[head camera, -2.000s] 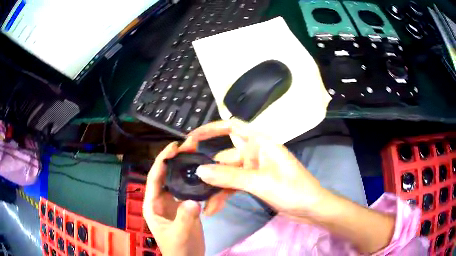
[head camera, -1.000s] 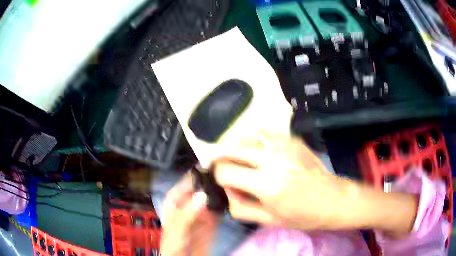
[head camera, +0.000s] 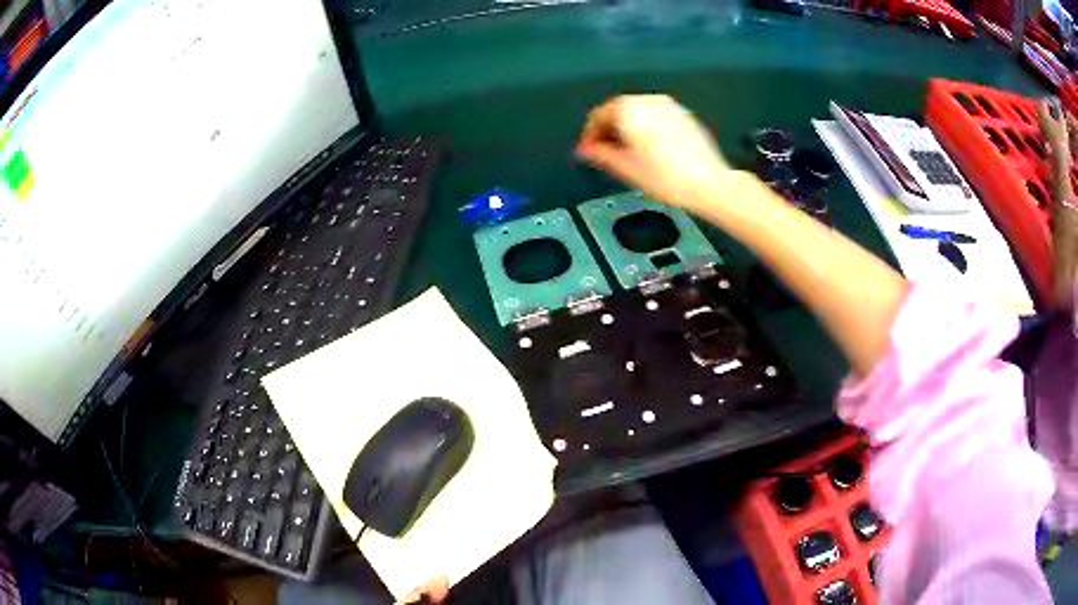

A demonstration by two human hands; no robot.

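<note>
The test fixture (head camera: 644,378) lies on the bench with its two green lids (head camera: 534,262) folded back, away from me. A round watch body (head camera: 714,338) sits in its right nest; the left nest looks empty. My right hand (head camera: 648,140) is above the green bench just beyond the lids, fingers curled and blurred; whether it holds anything is hidden. Of my left hand (head camera: 435,589), only a fingertip shows at the bottom edge, by the pale paper (head camera: 497,473); what it holds is out of view. The black mouse (head camera: 408,464) rests on the paper.
The keyboard (head camera: 310,331) and monitor (head camera: 177,166) stand left. A blue object (head camera: 494,207) lies beyond the lids. Loose round parts (head camera: 774,145), papers and a calculator (head camera: 934,168) are right. Red trays stand far right and lower right (head camera: 786,544). Another person's arm (head camera: 1059,166) shows at right.
The view has swung up and right. My hands, earlier together around a black round object, are apart. My right hand has reached out beyond the fixture lids; my left is nearly out of the picture.
</note>
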